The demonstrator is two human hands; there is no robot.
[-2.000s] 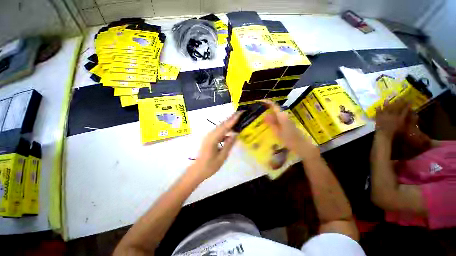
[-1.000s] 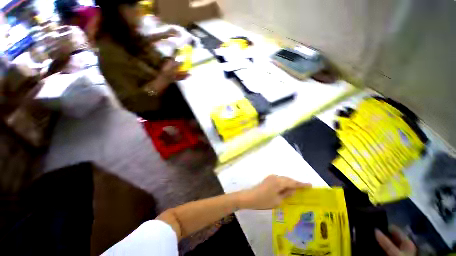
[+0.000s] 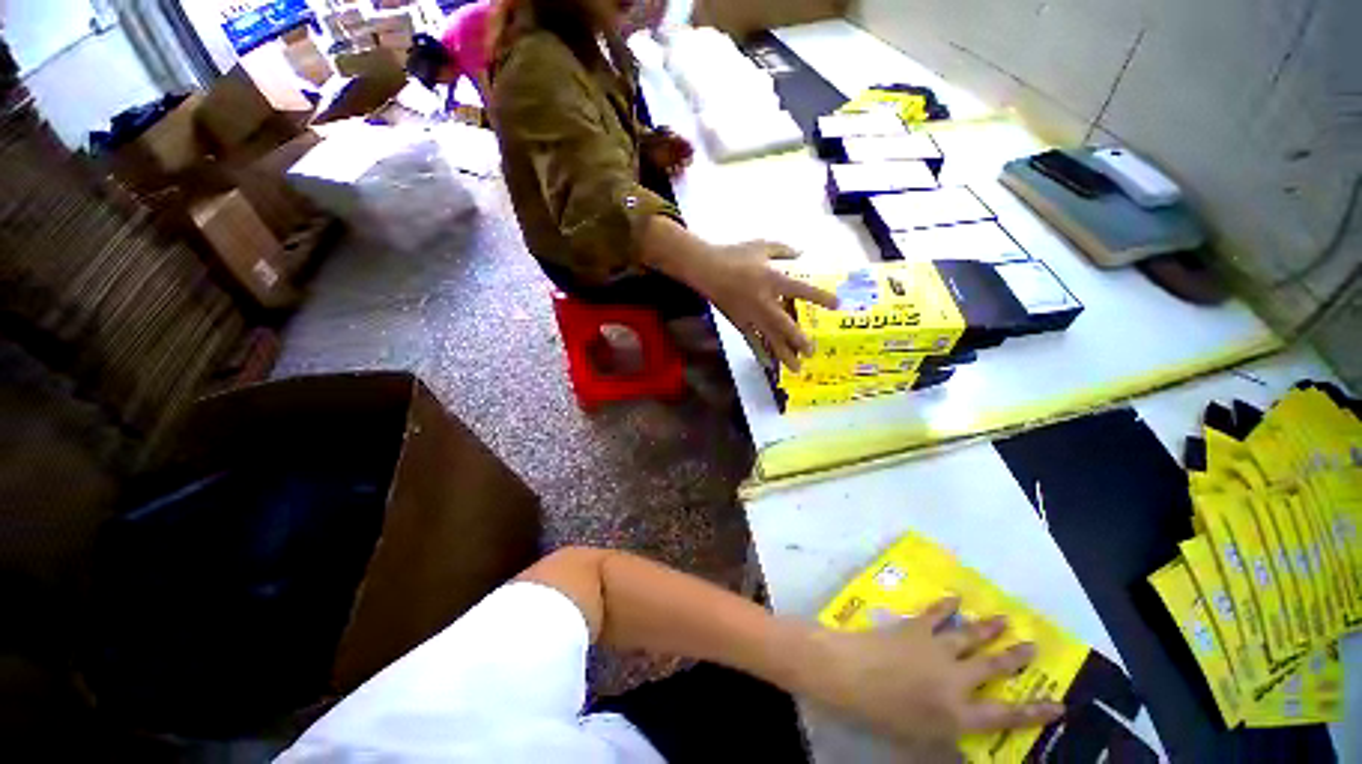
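A yellow retail carton [image 3: 881, 579] with a black flap end lies at the lower right on the white table. My left hand [image 3: 911, 679] reaches in from the bottom and lies on top of it, palm down with fingers spread, covering its middle. The black flaps [image 3: 1108, 690] stick out at the carton's right end. My right hand is not in view. A fanned pile of flat yellow cartons [image 3: 1285, 545] lies at the right edge.
A coworker's hand [image 3: 754, 299] rests on stacked yellow boxes [image 3: 881, 332] beyond the yellow edge strip [image 3: 1016, 426]. Inner tray boxes [image 3: 949, 224] stand behind. A grey-green slab [image 3: 1105, 224] lies by the wall. An open brown box [image 3: 448, 515] and a red stool [image 3: 616, 354] are at left.
The view has swung left. My left hand, earlier gripping the carton's edge, now lies flat on it. My right hand has left the picture. The coworker's hand is now on the stacked boxes.
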